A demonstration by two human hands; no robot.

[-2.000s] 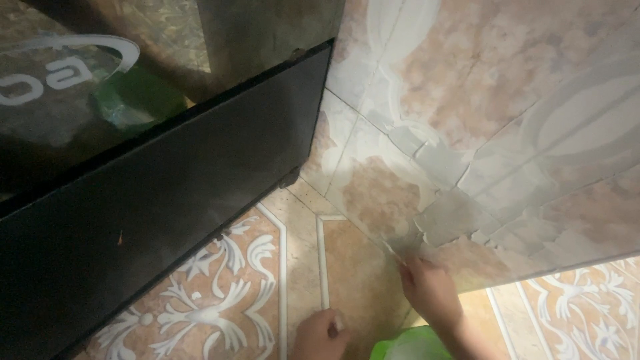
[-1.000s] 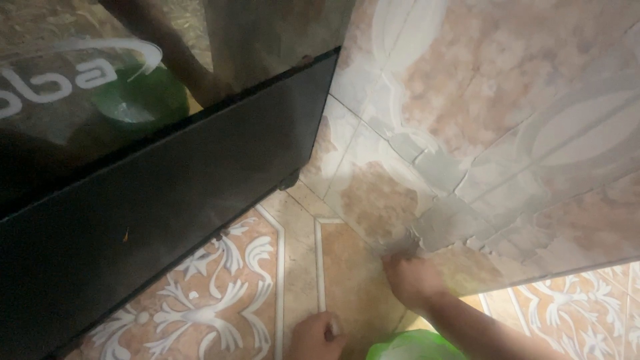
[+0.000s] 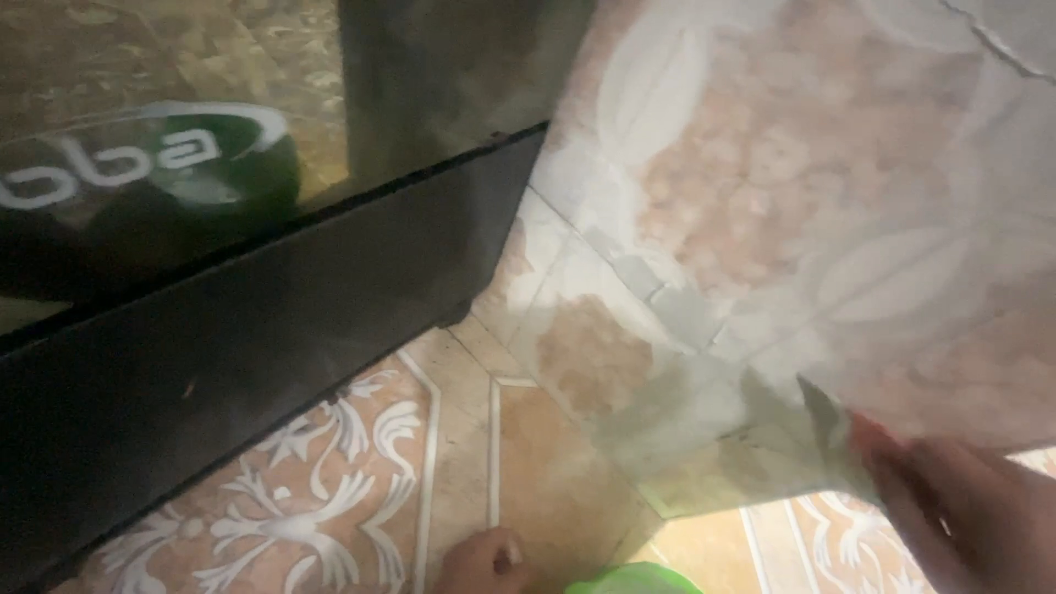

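My right hand, at the lower right, is closed around a small tool with a pointed metal blade, seemingly a putty knife. The blade lies against or just in front of the tiled wall. Grey paste covers a joint between the wall tiles and has rough edges. At the bottom of the view my left hand has its fingers curled, and nothing shows in it. Beside it, the rim of a green bowl is partly cut off by the frame edge.
A black glossy cabinet or appliance stands at the left, close to the wall, its upper panel reflecting the green bowl. Below it spreads a patterned tile floor. The wall's lower edge meets the floor near the bowl. A crack runs at the upper right.
My right hand has moved right along the wall with the tool, away from the corner. Less grey paste shows around the lower tile joints. My left hand stays low, its fingers curled.
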